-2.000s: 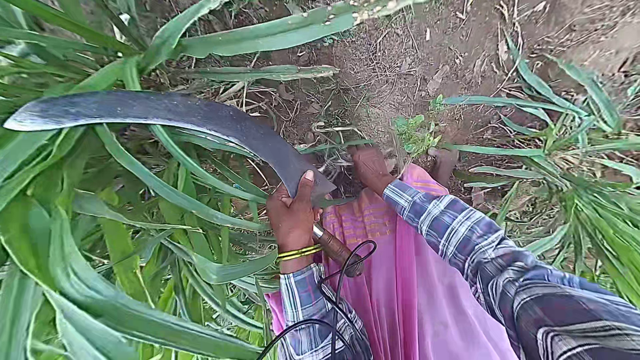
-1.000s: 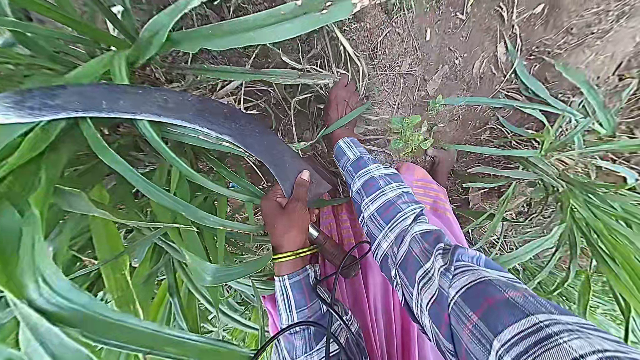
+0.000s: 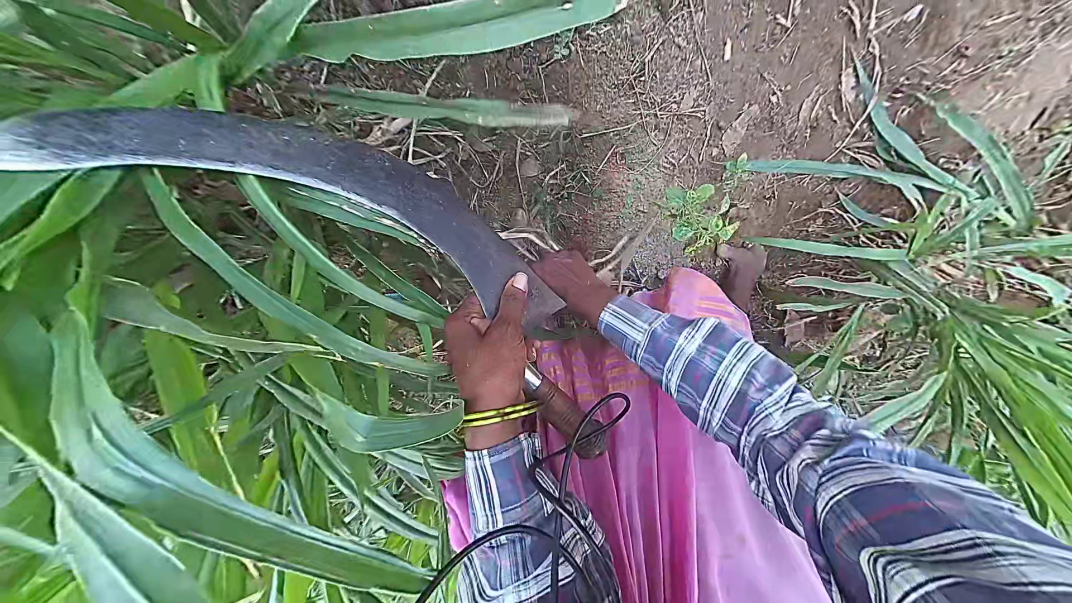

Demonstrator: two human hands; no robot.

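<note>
My left hand [image 3: 492,360], with yellow bangles at the wrist, grips a large curved sickle [image 3: 360,172] near the base of its blade, thumb on the metal. The dark blade arcs to the left over green leaves and runs out of view. Its wooden handle [image 3: 569,414] with a metal collar points down over the pink cloth [image 3: 670,469]. Just right of the blade's base, my right hand [image 3: 574,280] is low by pale dry stalks [image 3: 532,239]; its fingers are partly hidden, so whether it holds them cannot be told.
Long broad-bladed green leaves [image 3: 251,310] crowd the left side. A second leafy clump [image 3: 946,276] stands at the right. Bare soil [image 3: 653,100] with dry litter and a small green seedling [image 3: 699,219] lies ahead. A foot [image 3: 741,268] shows beside the cloth. A black cable [image 3: 559,494] loops over my left sleeve.
My right hand reached forward over the soil a second ago and is now back beside the base of the blade. My left hand has kept its hold on the sickle.
</note>
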